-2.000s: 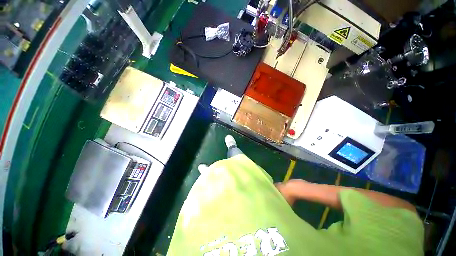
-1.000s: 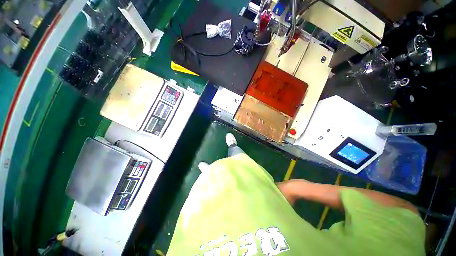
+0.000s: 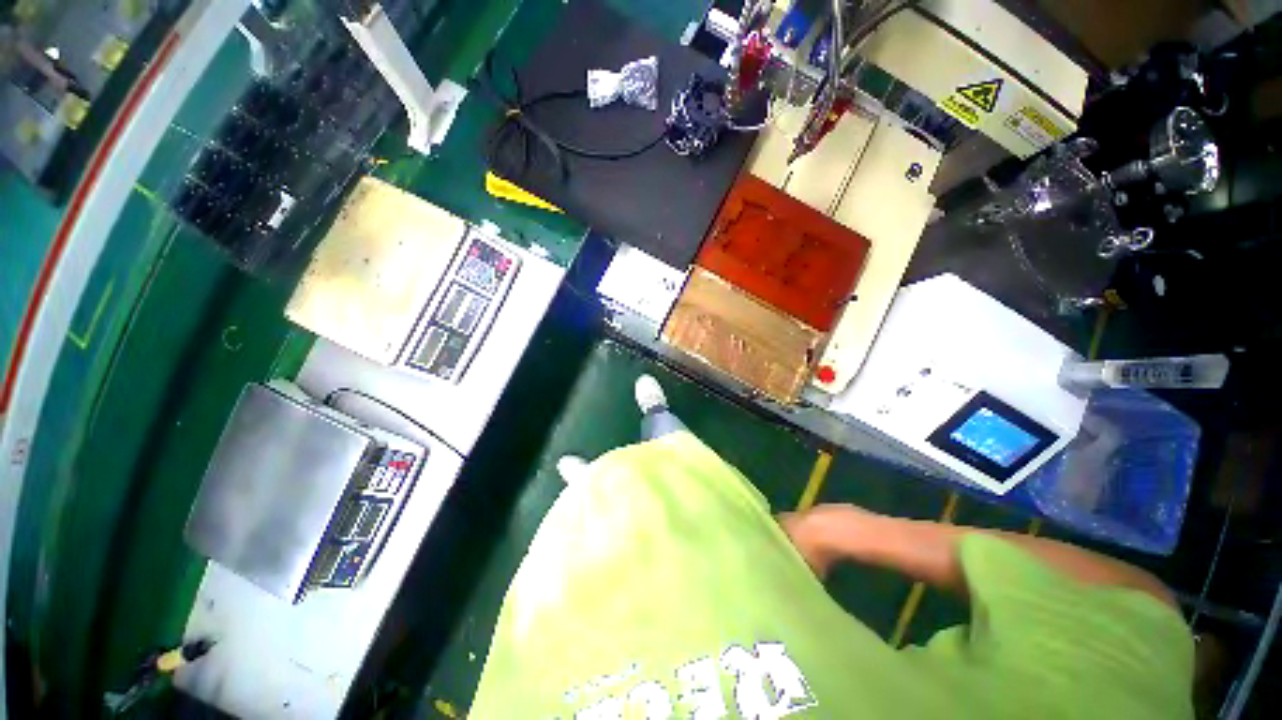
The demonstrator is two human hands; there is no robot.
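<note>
My right forearm crosses from the right, and my right hand [image 3: 813, 537] is at my waist, its fingers hidden behind the light green shirt. My left hand is not in view. In front of me a red-brown fixture plate [image 3: 785, 251] lies beside a tan-brown plate [image 3: 738, 335] on the cream machine bed [image 3: 886, 225]. A white control cabinet [image 3: 935, 345] with a lit touchscreen [image 3: 994, 438] stands to their right. A black mat [image 3: 619, 176] on the left holds a crinkled bag [image 3: 623, 85], a black cable [image 3: 598, 149] and a dark corded unit [image 3: 695, 116].
Two scales, one tan [image 3: 377, 270] and one silver [image 3: 281, 490], stand on the white bench at left. An electric screwdriver [image 3: 176, 657] lies at lower left. A divided parts tray [image 3: 288, 155] is at upper left. A plastic-lined blue crate [image 3: 1125, 471] is right of the touchscreen.
The view has shifted very slightly. My right arm keeps the same pose, and the plates, mat items and scales stay in place.
</note>
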